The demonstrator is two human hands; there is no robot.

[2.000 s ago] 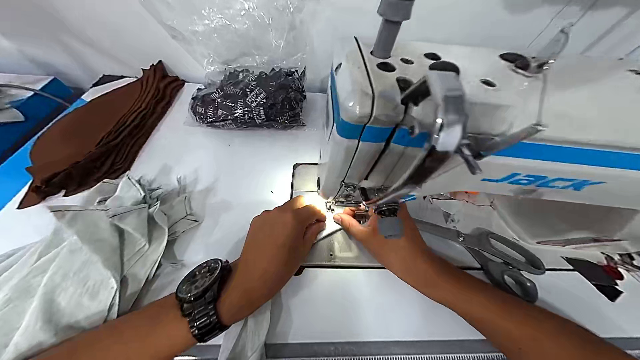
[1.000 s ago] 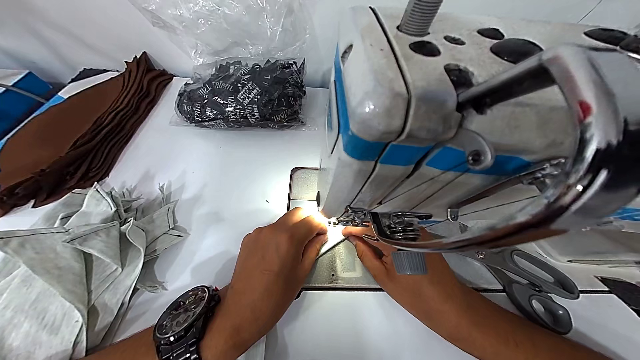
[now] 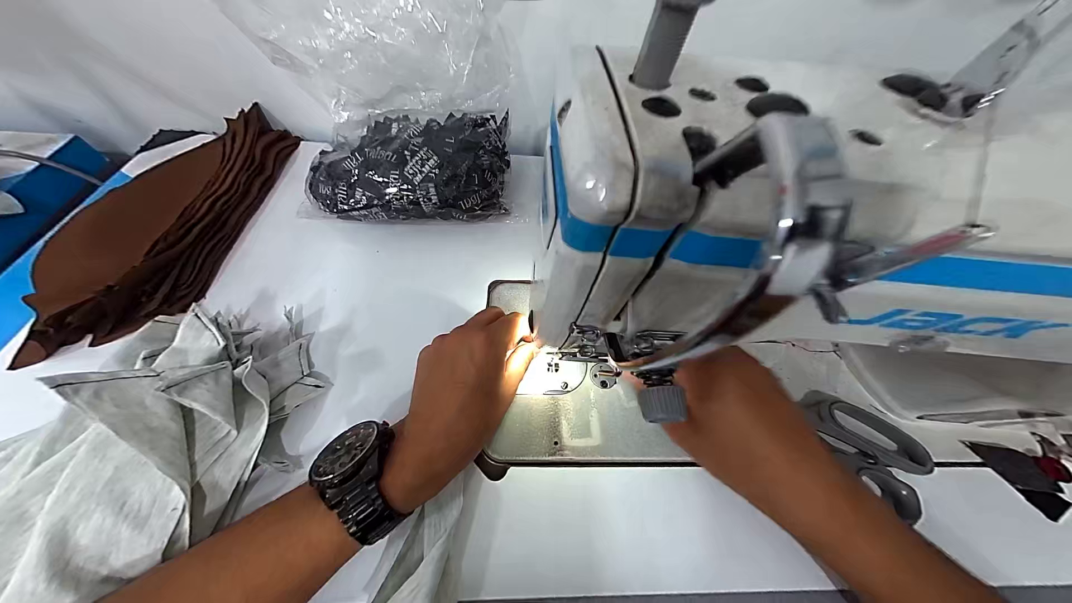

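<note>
A white and blue Jack sewing machine (image 3: 636, 201) stands over its metal needle plate (image 3: 557, 375), lit by a small lamp. My left hand (image 3: 465, 377), with a black watch (image 3: 356, 477) on the wrist, is just left of the needle area, its thumb and index finger close together; whether they pinch anything is lost in the glare. My right hand (image 3: 720, 394) is blurred, right of the presser foot (image 3: 590, 342), its fingers mostly hidden behind the machine's parts. Light grey fabric (image 3: 423, 544) hangs below my left wrist.
Light grey fabric pieces (image 3: 142, 444) lie at left, with stacked brown pieces (image 3: 142, 226) behind them. A clear bag of black printed labels (image 3: 410, 167) rests at the back. Grey-handled scissors (image 3: 879, 435) lie right of my right forearm, near dark scraps (image 3: 1017, 469).
My right hand has moved right, away from my left hand, uncovering the needle plate. My left hand stays near the needle area. The view has shifted.
</note>
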